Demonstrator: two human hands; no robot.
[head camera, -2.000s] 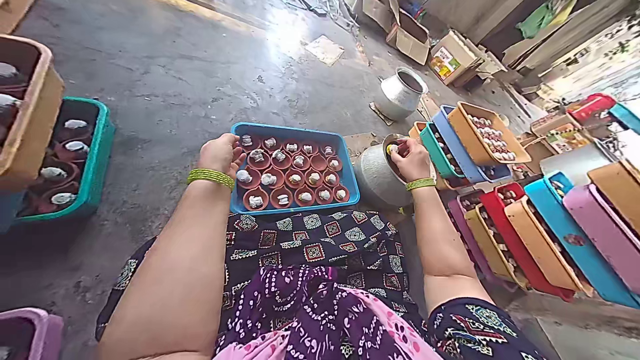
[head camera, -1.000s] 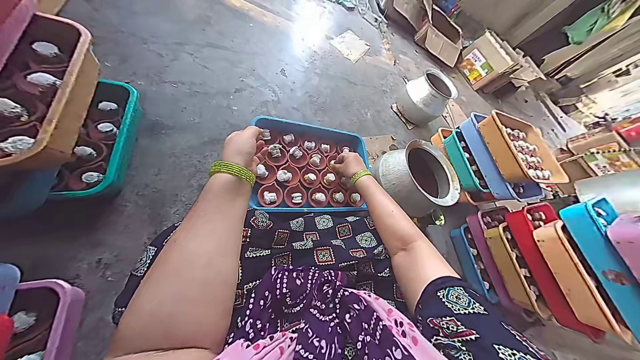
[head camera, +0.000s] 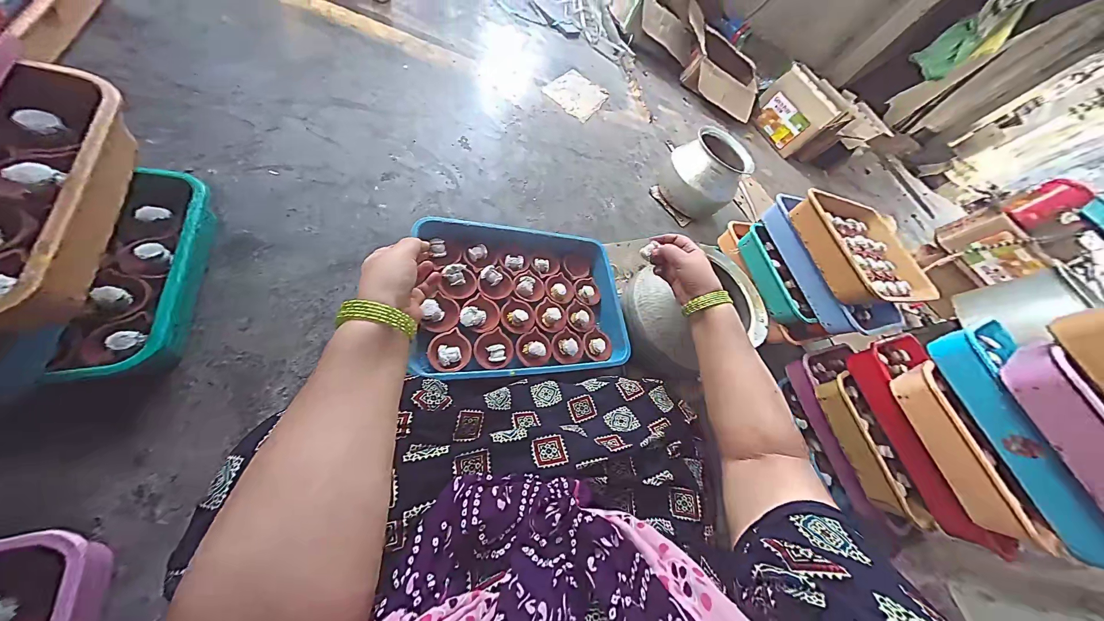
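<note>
A blue plastic tray (head camera: 610, 302) holds rows of small reddish clay cups, most with a whitish lump (head camera: 473, 316) inside; a cup near the far right corner shows no lump. My left hand (head camera: 398, 278) is at the tray's left edge, fingertips by the cups; whether it pinches anything is unclear. To the right of the tray, my right hand (head camera: 684, 266) pinches a small whitish lump (head camera: 649, 250) between thumb and fingers, above the near side of a round metal pot (head camera: 660, 315). The pot's inside is mostly hidden behind this hand.
A second metal pot (head camera: 703, 177) stands farther back. Stacked filled trays rise at left, among them a teal one (head camera: 197, 250) and an orange one (head camera: 95, 185). More coloured trays, including a red one (head camera: 927, 448), line the right. Cardboard boxes (head camera: 798, 108) lie beyond.
My right hand has moved from over the tray's cups to the right, beside the pot, and now holds a whitish lump. My left hand remains at the tray's left side.
</note>
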